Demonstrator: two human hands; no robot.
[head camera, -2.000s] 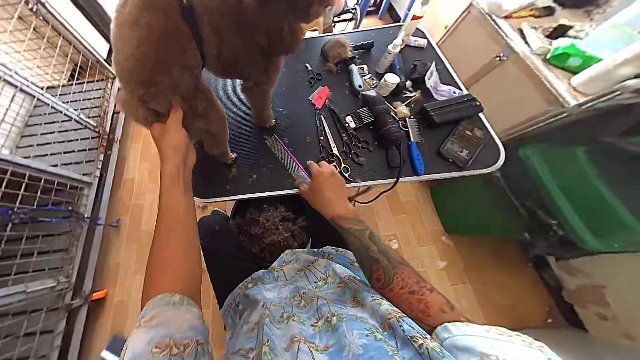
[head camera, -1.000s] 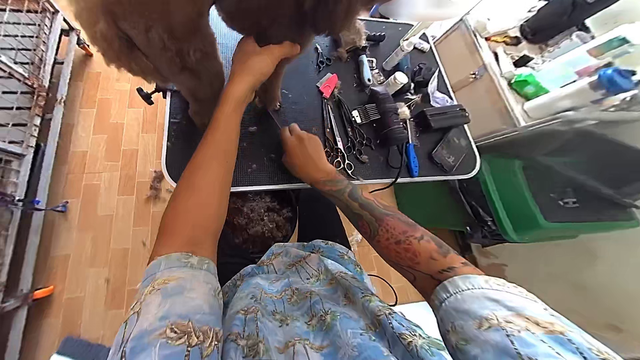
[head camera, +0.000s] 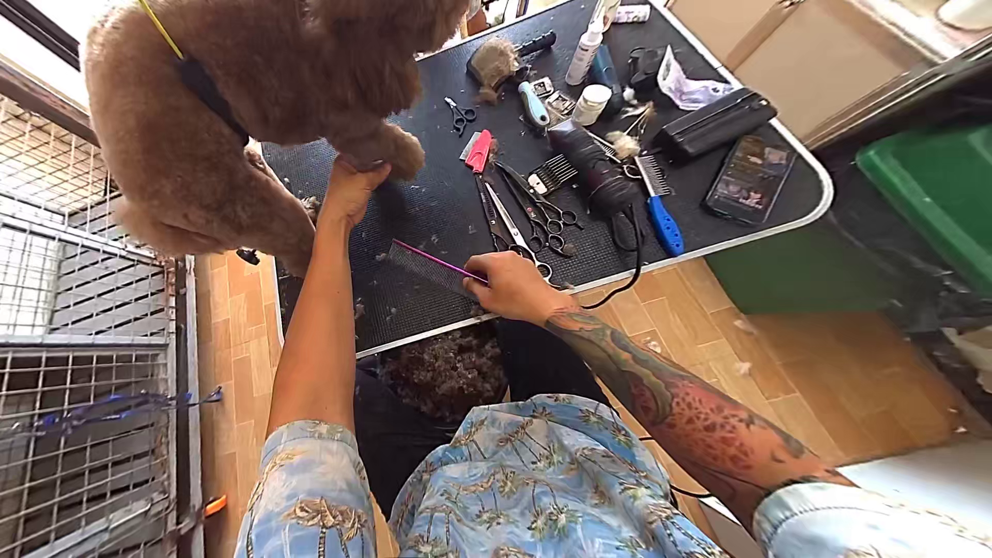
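A brown curly-coated dog (head camera: 271, 85) stands on the black grooming table (head camera: 418, 209), with a dark strap and yellow cord at its body. My left hand (head camera: 353, 190) grips one of its legs (head camera: 391, 151), which is raised off the table. In my right hand (head camera: 511, 287) is a metal grooming comb (head camera: 430, 266) with a purple spine, low over the table's near edge, teeth toward me. Close to that hand lie several scissors (head camera: 508, 213), a red-handled comb (head camera: 479, 151) and a black hair clipper (head camera: 593, 167) with its cord.
A blue-handled comb (head camera: 664, 225), a phone (head camera: 750, 180), a black case (head camera: 717, 122), a white spray bottle (head camera: 585, 54) and a slicker brush (head camera: 496, 62) full of hair lie on the table's right side. Wire cages (head camera: 85, 310) stand at left; a green bin (head camera: 945, 194) is at right.
My left hand held a hind leg two seconds ago; now it holds another leg, lifted. The comb, hard to see one second ago, shows plainly in my right hand.
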